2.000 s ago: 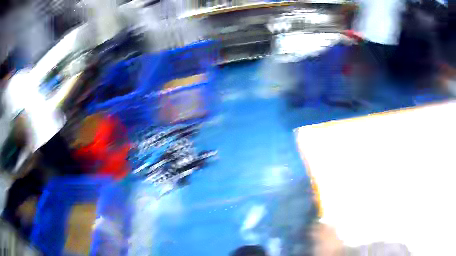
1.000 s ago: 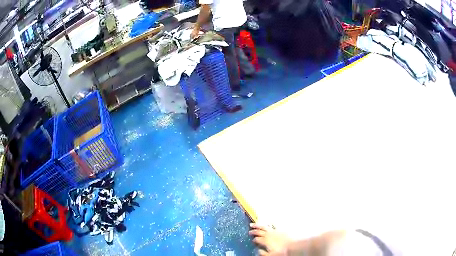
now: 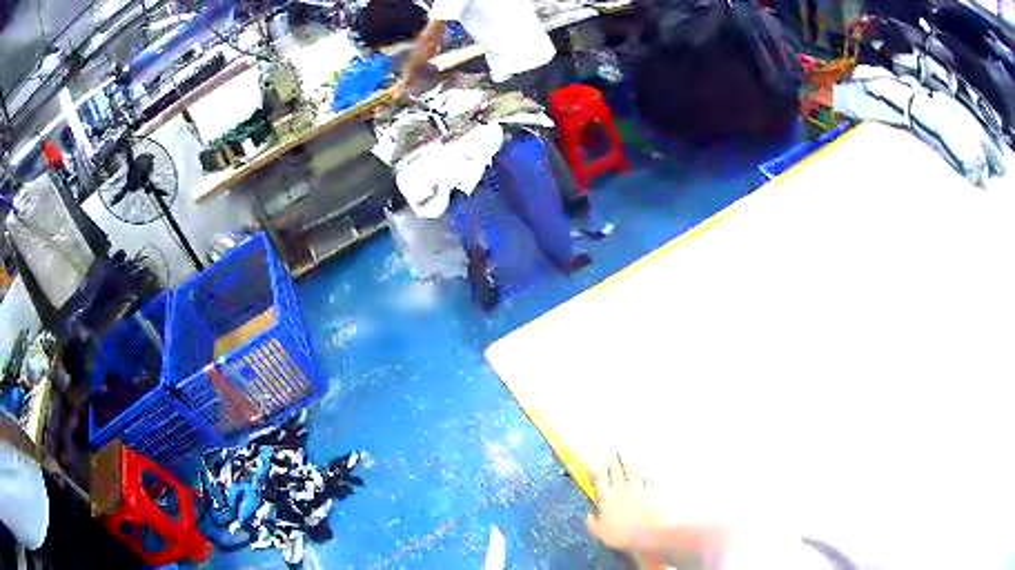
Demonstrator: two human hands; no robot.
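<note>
My left hand rests on the edge of a large white work table, near the bottom of the view. Its fingers are apart and it holds nothing. The forearm runs off to the lower right, blurred against the bright table top. The table has a yellowish edge. My right hand is not in view. Pale garments lie at the table's far right corner.
Blue crates, a red stool and fabric scraps are on the left floor. A person stands by a blue crate heaped with pale cloth. A second red stool and a fan stand further back.
The view has swung from a blur and steadied. Since one second ago the surroundings have shifted right and slightly down. My left hand stays at the table edge. The person leans differently over the cloth.
</note>
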